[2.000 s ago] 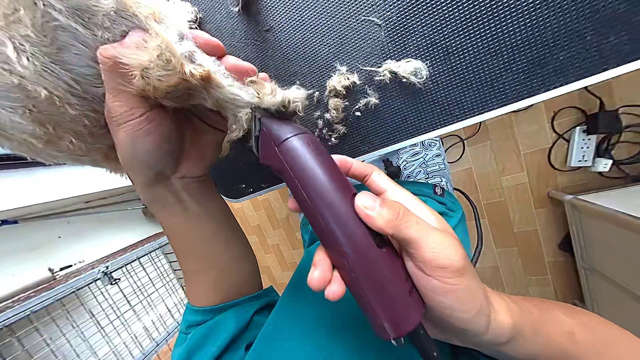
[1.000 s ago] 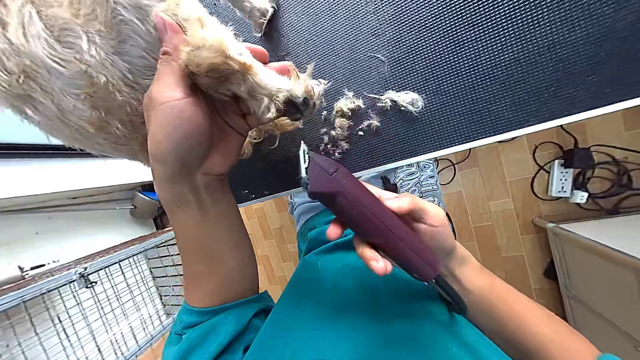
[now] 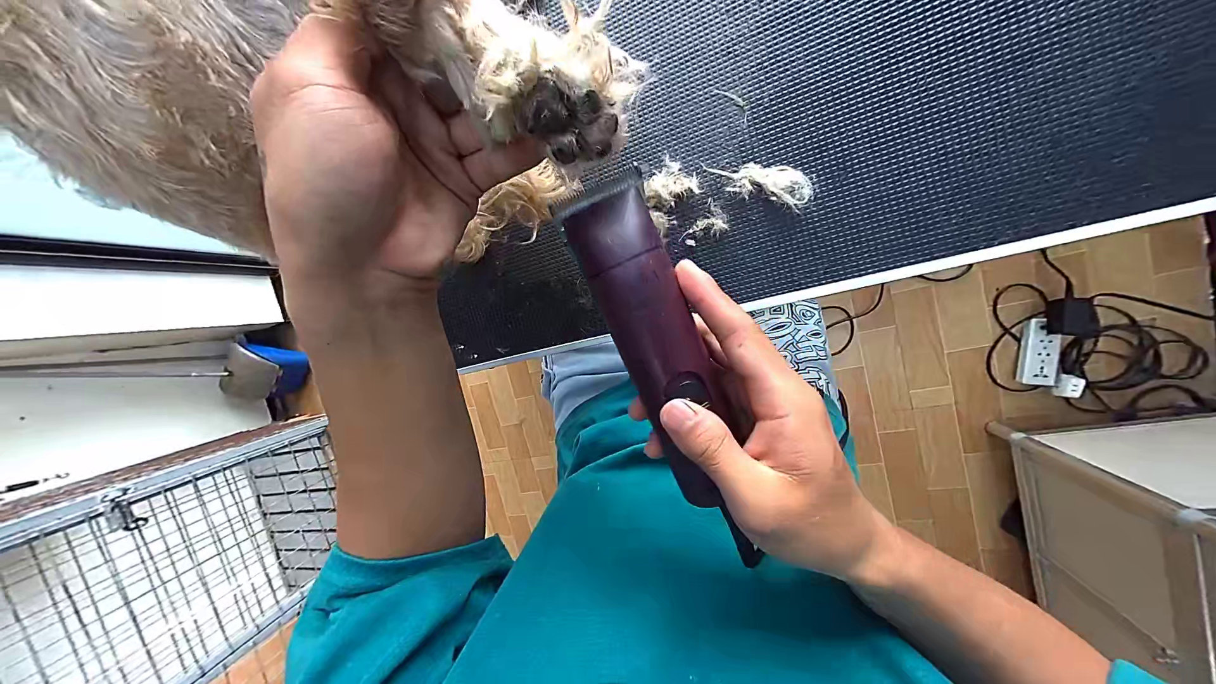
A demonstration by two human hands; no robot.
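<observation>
My left hand [image 3: 370, 171] holds a dog's leg, with the paw [image 3: 570, 114] turned so its dark pads show; some of my fingers are hidden behind the leg. The dog's long-haired tan and grey body [image 3: 142, 104] fills the upper left. In my right hand [image 3: 750, 427] is a dark purple electric hair clipper [image 3: 646, 313], my thumb beside its switch. The clipper's toothed blade [image 3: 598, 190] is just below the pads, close to the paw; contact cannot be told. Tufts of cut hair [image 3: 774, 182] lie to the right of the paw.
The black textured grooming table [image 3: 931, 123] has a pale edge. A wire cage [image 3: 142, 541] stands at lower left. Black cables and a white power strip [image 3: 1037, 353] lie on the wood-patterned floor [image 3: 912, 408] at right, near a pale cabinet [image 3: 1111, 532].
The paw has turned so that its pads face the view. My right hand first drew the clipper away from the leg, then brought its blade up close to the pads.
</observation>
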